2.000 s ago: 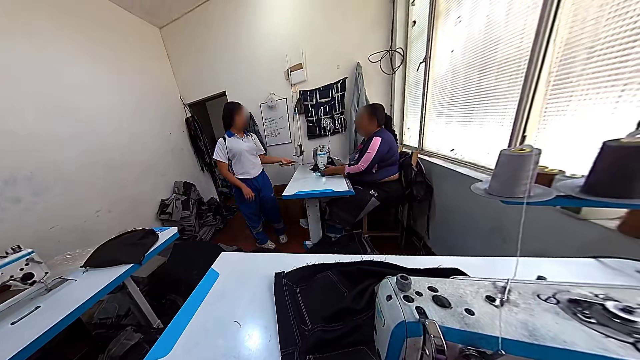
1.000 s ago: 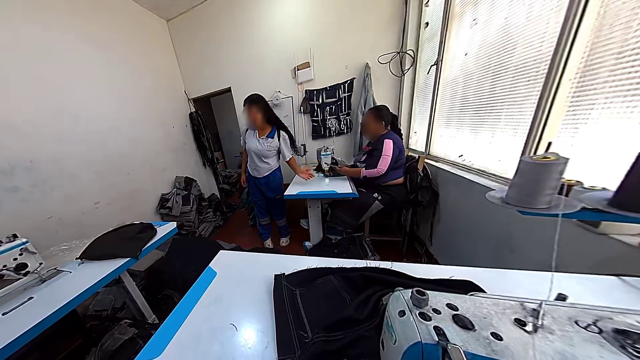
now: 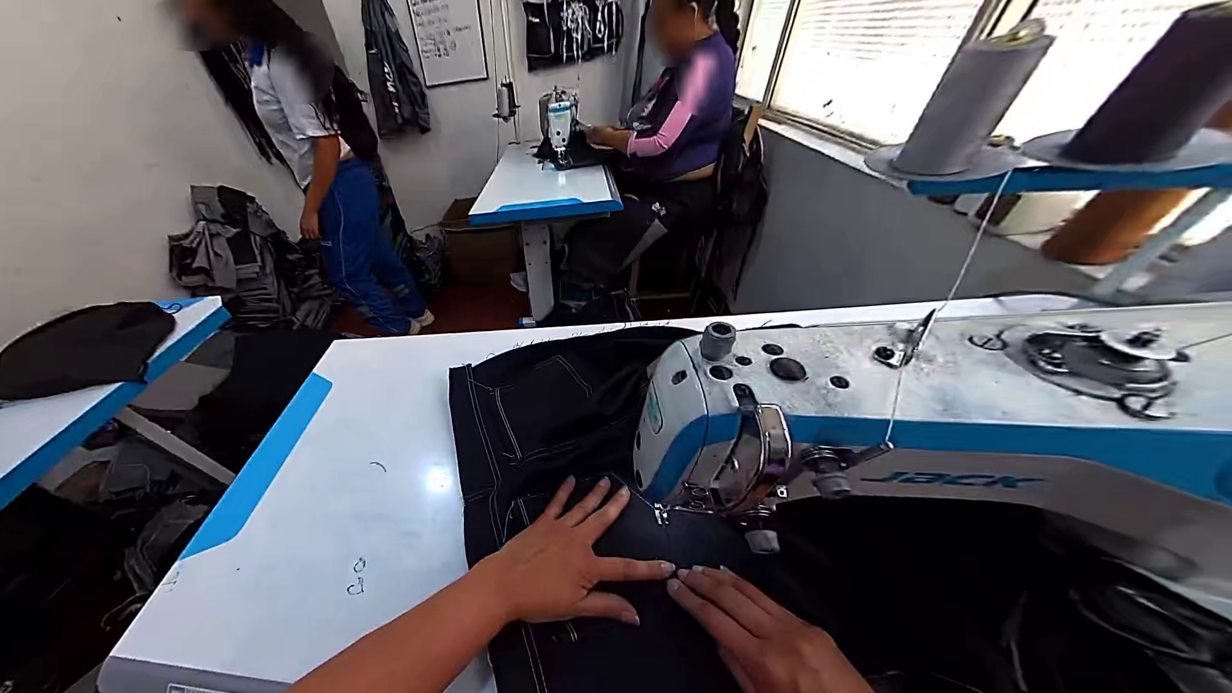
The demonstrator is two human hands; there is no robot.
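Black trousers with pale topstitching (image 3: 539, 404) lie on the white sewing table (image 3: 385, 452), partly under the head of a Jack sewing machine (image 3: 943, 414). My left hand (image 3: 563, 558) rests flat on the cloth with fingers spread, left of the presser foot (image 3: 662, 514). Just in front of the foot, my right hand (image 3: 760, 626) lies palm down on the same cloth, its fingers close together and their tips near my left index fingertip. Grey thread runs down to the machine from a cone (image 3: 977, 101).
A dark cone (image 3: 1150, 87) stands on the thread stand at the right. Another table with dark cloth (image 3: 87, 348) is at the left. Beyond, one person sits at a sewing machine (image 3: 559, 125), and another stands beside a garment pile (image 3: 250, 260).
Both my hands have come into view and onto the black trousers. The standing person has turned from the far table and moved left. The view has tilted down and closer.
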